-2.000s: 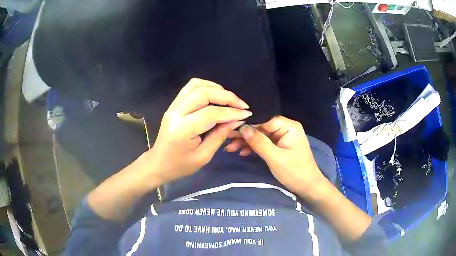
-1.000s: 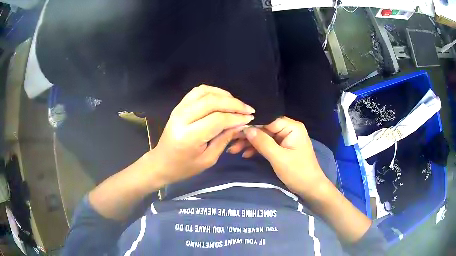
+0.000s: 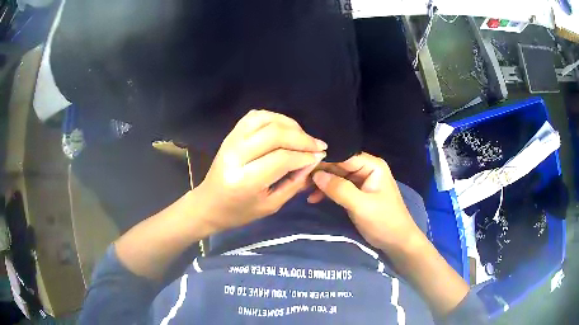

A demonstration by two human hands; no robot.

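Observation:
A large black garment (image 3: 209, 70) covers the lap and spreads up and left across the view. My left hand (image 3: 263, 168) is at the centre, fingers bent and fingertips together at the garment's near edge. My right hand (image 3: 365, 197) meets it from the right, thumb and forefinger pinched on the edge. The fingertips of both hands almost touch. What lies between them is small, dark and mostly hidden by the fingers.
A blue scrap bin (image 3: 460, 238) with a pale strip and thread waste stands at the right. A cardboard carton (image 3: 54, 247) is at the left, partly under dark cloth. The white table edge (image 3: 406, 9) crosses the top right, with a red and green switch box (image 3: 505, 24) below it.
Both hands stay close together at the garment edge. The fingertips have shifted slightly right, and the right fingers have altered their pinch a little. The view has shifted slightly.

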